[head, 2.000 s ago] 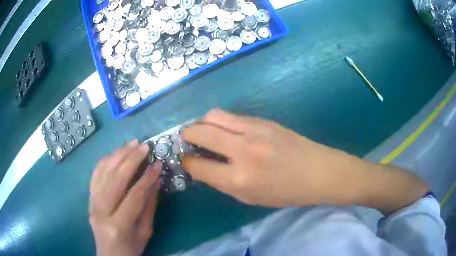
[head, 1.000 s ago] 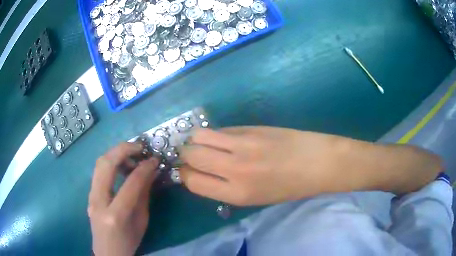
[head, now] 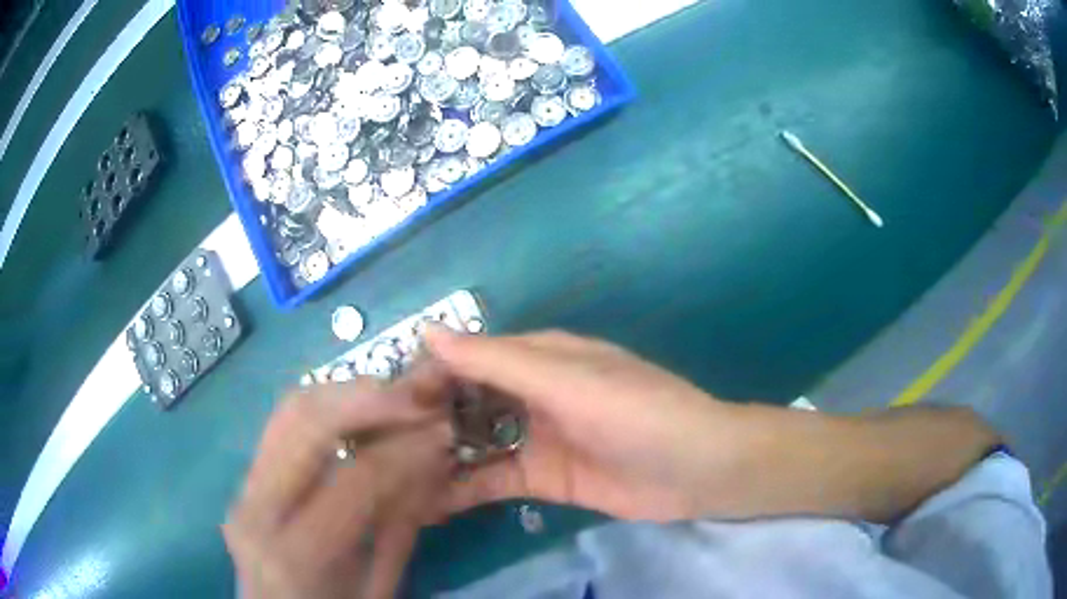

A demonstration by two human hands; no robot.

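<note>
A nine-pocket metal plate [head: 462,307] lies in front of me, its lower part hidden by my hands. My right hand [head: 608,433] is turned partly palm up, its curled fingers around small shiny metal parts [head: 486,431]. My left hand [head: 339,480] is blurred and overlaps the fingers of my right hand over the plate. A small shiny spot shows at my left hand; whether it holds a part cannot be told. One loose disc [head: 348,322] lies just beyond the plate. Another small part [head: 530,517] lies near my sleeve.
The blue tray [head: 468,185] heaped with silver discs is beyond the plate. A filled nine-pocket fixture [head: 184,328] and a dark fixture with holes [head: 122,185] stand at the left. A cotton swab [head: 832,178] lies at the right, and a crinkled plastic bag [head: 1020,41] at the upper right edge.
My right hand has turned from palm down over the plate to partly palm up with metal parts in it. My left hand has moved in against it. A loose disc now shows beyond the plate.
</note>
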